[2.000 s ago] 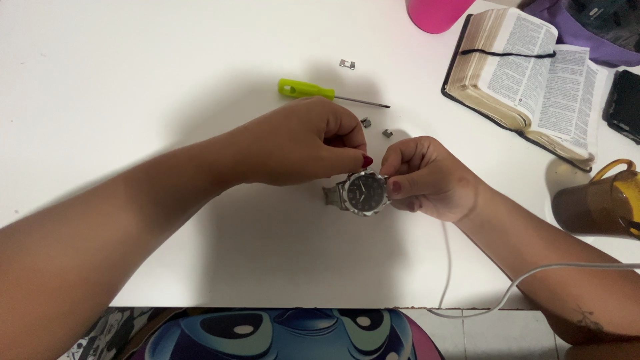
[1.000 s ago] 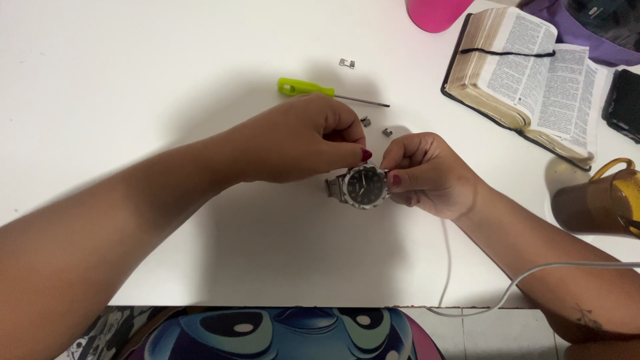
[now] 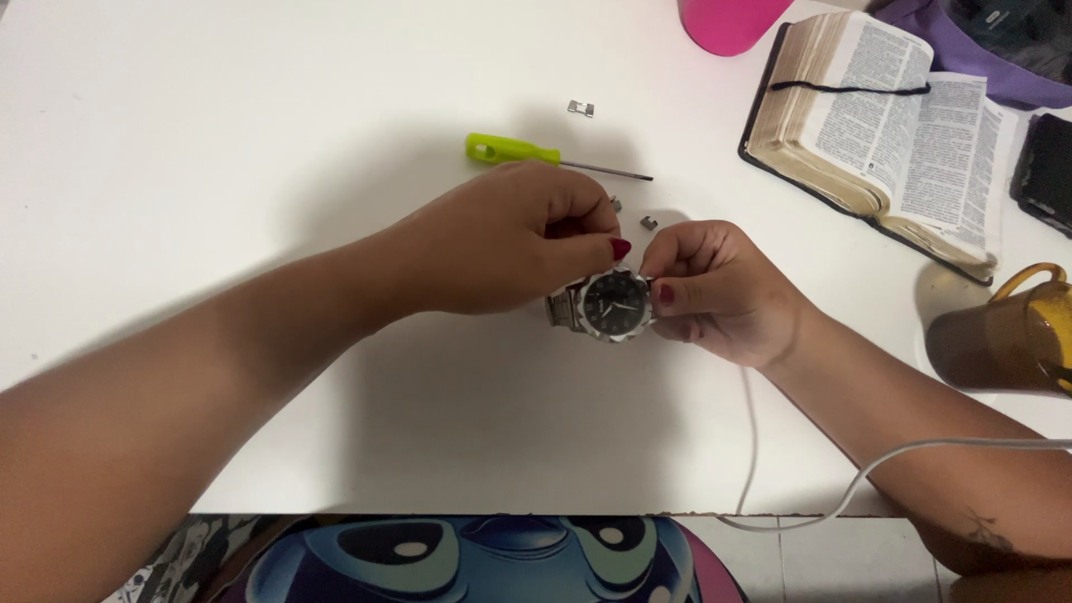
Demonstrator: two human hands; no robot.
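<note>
A wristwatch (image 3: pixel 614 305) with a black dial and a silver-coloured metal bracelet is held over the white table. My right hand (image 3: pixel 722 293) pinches it at the dial's right side between thumb and fingers. My left hand (image 3: pixel 536 239) is at the top edge of the case, thumb and fingertips together; whether it grips the watch is unclear. Beyond my left hand lies a flat screwdriver (image 3: pixel 512 150) with a lime-green handle. Small metal pieces, apparently bracelet links, rest on the table: one (image 3: pixel 581 108) beyond the screwdriver, one (image 3: pixel 649 223) near my right fingers, another (image 3: pixel 615 203) partly behind my left hand.
An open book (image 3: pixel 871 126) with a ribbon marker lies at the right, beside a dark phone-like object (image 3: pixel 1047 172) and a purple bag (image 3: pixel 946 42). An amber glass mug (image 3: pixel 997 339) stands near my right forearm. A white cable (image 3: pixel 888 456) crosses that forearm. A pink cup (image 3: pixel 729 25) is at the top.
Since the earlier frames the watch has tilted slightly, its dial now facing more toward the camera. Both hands stay nearly in place.
</note>
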